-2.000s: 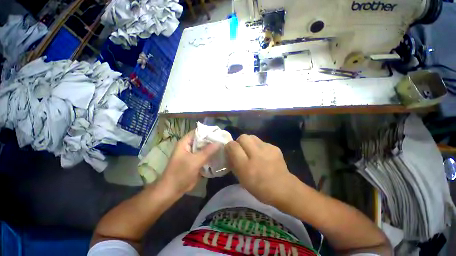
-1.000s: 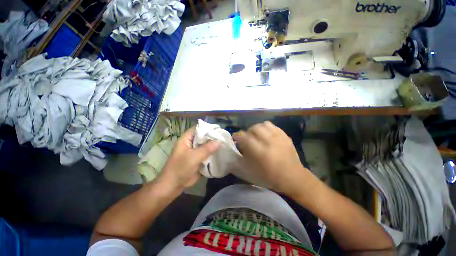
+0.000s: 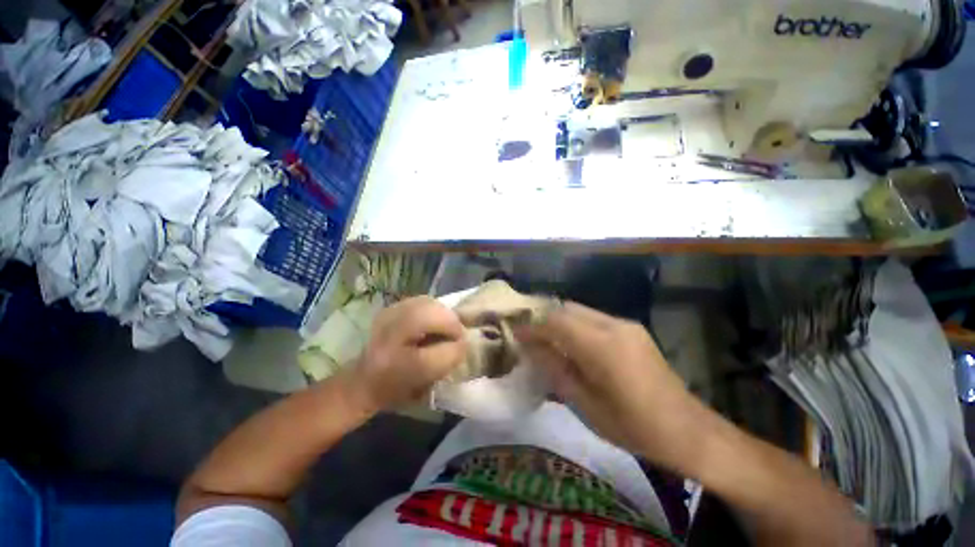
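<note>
An off-white sewn fabric piece is held in the air above the lap, just below the table's front edge. Its beige inner side shows at the opening between the hands. My left hand grips the piece's left rim with the fingers curled. My right hand is at its right rim and is blurred; its fingertips are partly hidden at the cloth.
The cream sewing machine stands on the white table, with an open box at the right corner. Stacked grey pieces hang at right. A loose pile lies by the blue crate. Yellowish pieces hang at left.
The fabric piece has been turned and opened, so its beige inner side shows. My left hand has moved from the piece's side to its upper left rim. The view has shifted slightly.
</note>
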